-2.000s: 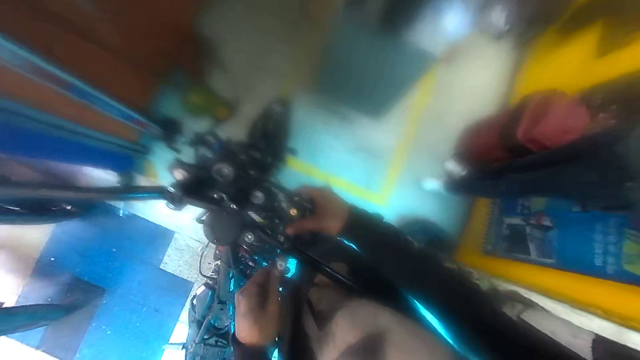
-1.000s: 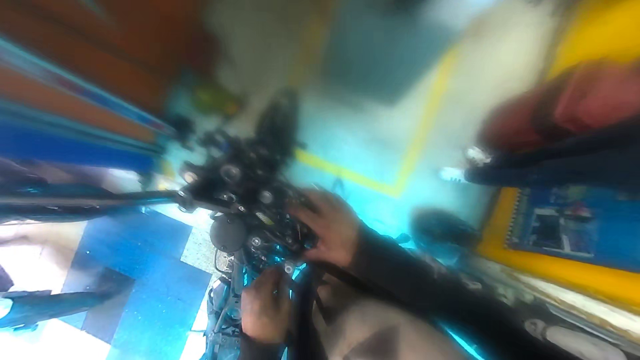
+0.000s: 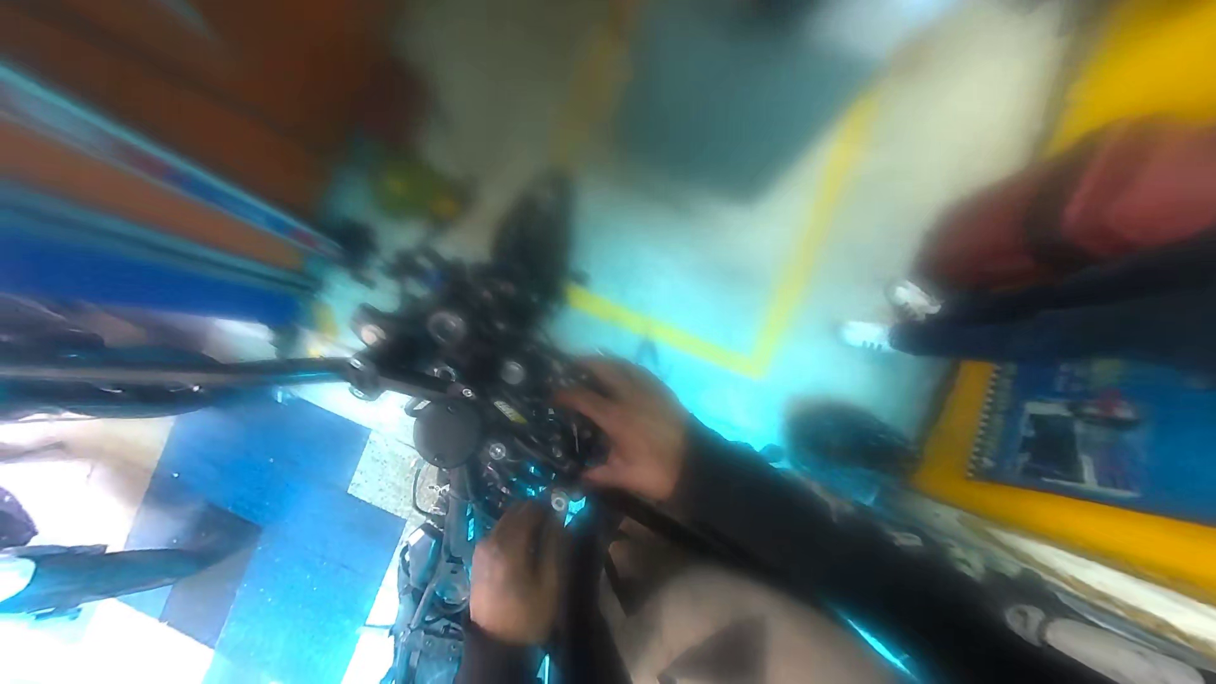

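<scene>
A dark motorcycle's front assembly [image 3: 475, 370], with a handlebar, round fittings and cables, fills the middle of the blurred head view. My right hand [image 3: 632, 427] reaches in from the lower right, its thumb and fingers curled around a black part on the assembly's near side. Below and to the left of it is my left hand [image 3: 518, 570], its bent fingers close to a small round metal fitting [image 3: 560, 500]. Whether those fingers hold anything is hidden. A round black disc [image 3: 447, 432] lies left of both hands.
A person in dark trousers [image 3: 1064, 304] stands at the right, by a yellow-edged surface [image 3: 1073, 518] with a spiral-bound blue printed item [image 3: 1178, 427]. Another person's leg [image 3: 123, 575] shows at lower left. Blue and white tiles [image 3: 294, 532] and yellow floor lines [image 3: 807, 256] surround the motorcycle.
My right hand has shifted slightly down and right from two seconds ago, and its fingers now bend around the black part. My left hand stays near the same fitting.
</scene>
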